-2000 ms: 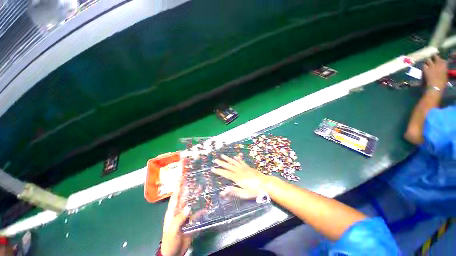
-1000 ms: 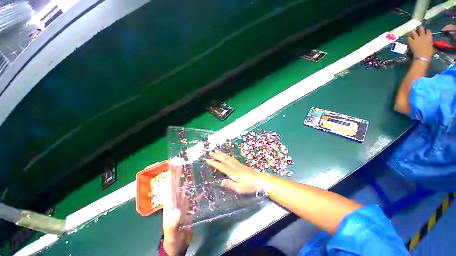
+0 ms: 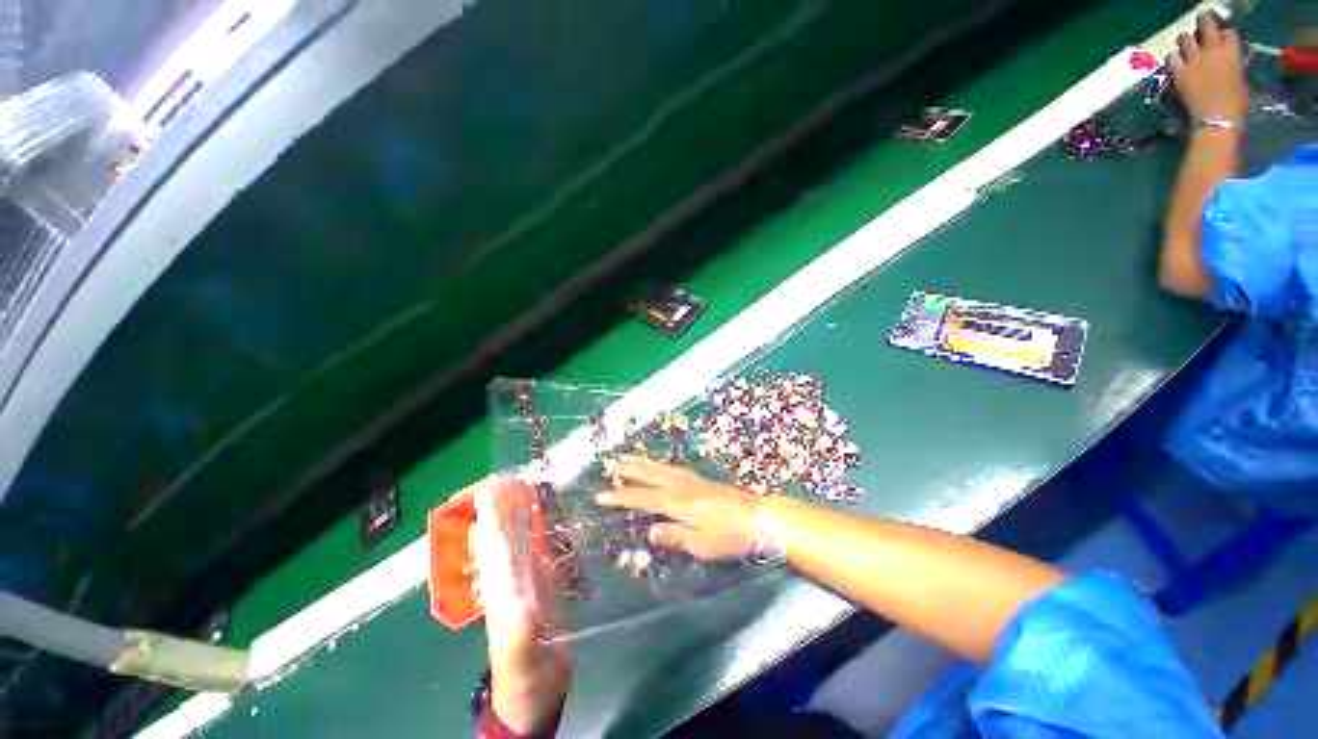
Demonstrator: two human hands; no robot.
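Observation:
A clear blister tray (image 3: 600,599) is over the near bench, with small dark, copper and white pieces on or under it. My left hand (image 3: 520,599) holds its left edge, fingers up along that side, a dark red band at the wrist. My right hand (image 3: 701,513) lies over the middle of the tray, fingers apart and pointing left, with nothing visible in it. Whether its fingertips touch the pieces cannot be told. A loose pile of small camera modules (image 3: 788,433) lies on the bench just right of the tray.
An orange bin (image 3: 454,563) stands left of the tray, partly behind my left hand. A phone in a clear holder (image 3: 990,338) lies right of the pile. A white strip (image 3: 867,257) borders the green conveyor, which carries spaced phones (image 3: 669,308). Another person's hand (image 3: 1211,72) works at upper right.
My left hand has moved up along the tray's left edge and now hides more of the bin. The tray was lower and flatter two seconds ago. My right hand stays over the tray.

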